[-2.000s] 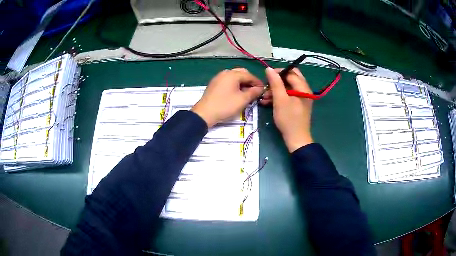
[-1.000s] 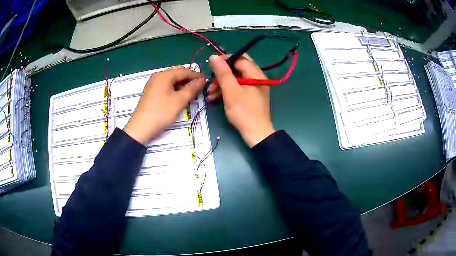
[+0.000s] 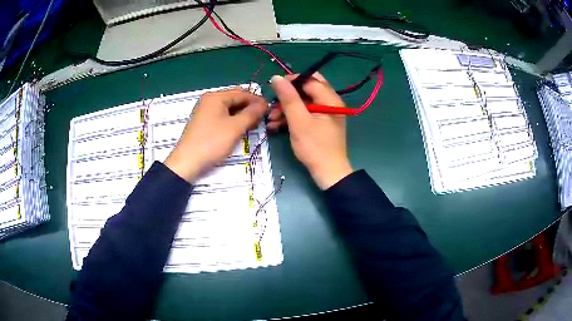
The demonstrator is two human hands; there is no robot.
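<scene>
A white tray [image 3: 219, 251] with rows of flat white panels [image 3: 106, 166] lies on the green mat, with thin lead wires [image 3: 268, 204] at its right edge. My left hand [image 3: 219, 125] is over the tray's upper right, fingertips pinched together; what they pinch, likely a lead connector, is too small to tell. My right hand [image 3: 313, 131] holds a red test probe [image 3: 331, 110] and a black test probe [image 3: 313, 70], crossed, their tips close to my left fingertips. The tips are hidden or blurred.
Stacks of white trays stand at the left [image 3: 28, 163] and right [image 3: 470, 125], with another at the far right edge [image 3: 558, 125]. A beige-grey box [image 3: 188, 31] is at the back with a black cable [image 3: 150, 56]. A red stool [image 3: 524, 266] is on the floor at lower right.
The camera view has swung to the right since the first frame, so the tray appears further left. Both hands stay close together at the tray's upper right, still with both probes in my right hand.
</scene>
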